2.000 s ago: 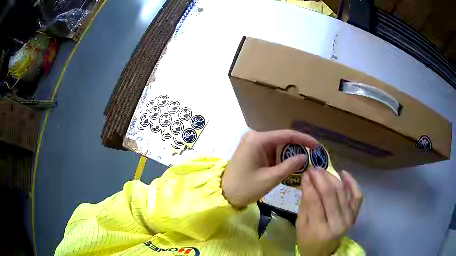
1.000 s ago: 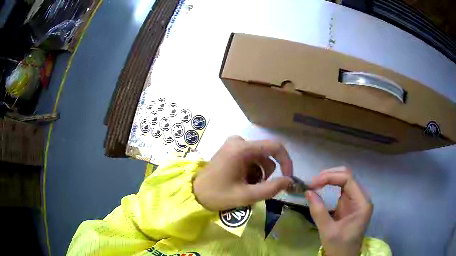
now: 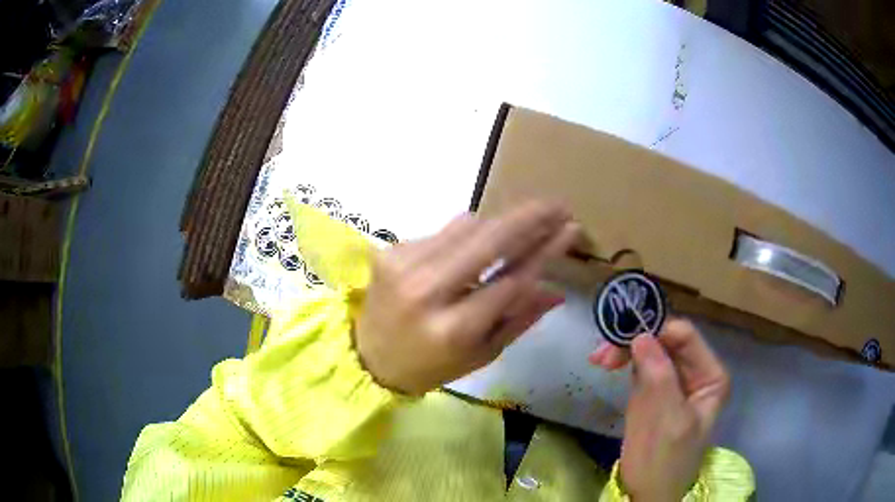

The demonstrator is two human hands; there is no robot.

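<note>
My right hand (image 3: 672, 402) pinches a round black sticker (image 3: 629, 308) with a white ring and hand symbol at its lower edge, in front of the carton's near edge. My left hand (image 3: 461, 294) is blurred, left of the sticker and apart from it. A yellow backing piece (image 3: 329, 240) sticks out from behind my left hand, over the label sheet. A small white spot shows between its fingers. The brown carton (image 3: 628, 186) stands with its narrow face up, showing a whitish handle (image 3: 788, 263), a notched lid edge and a round seal (image 3: 870, 349) near the right end.
A label sheet (image 3: 286, 227) with rows of black discs lies at the left near corner of the white table (image 3: 402, 98). Layered brown cardboard (image 3: 250, 137) runs along the table's left side. A dark rack (image 3: 824, 59) stands beyond the far right edge.
The sticker is now off the backing, upright in my right fingers. My left hand has moved apart from it and turned, its backing piece swinging up left. The carton appears lower and farther right.
</note>
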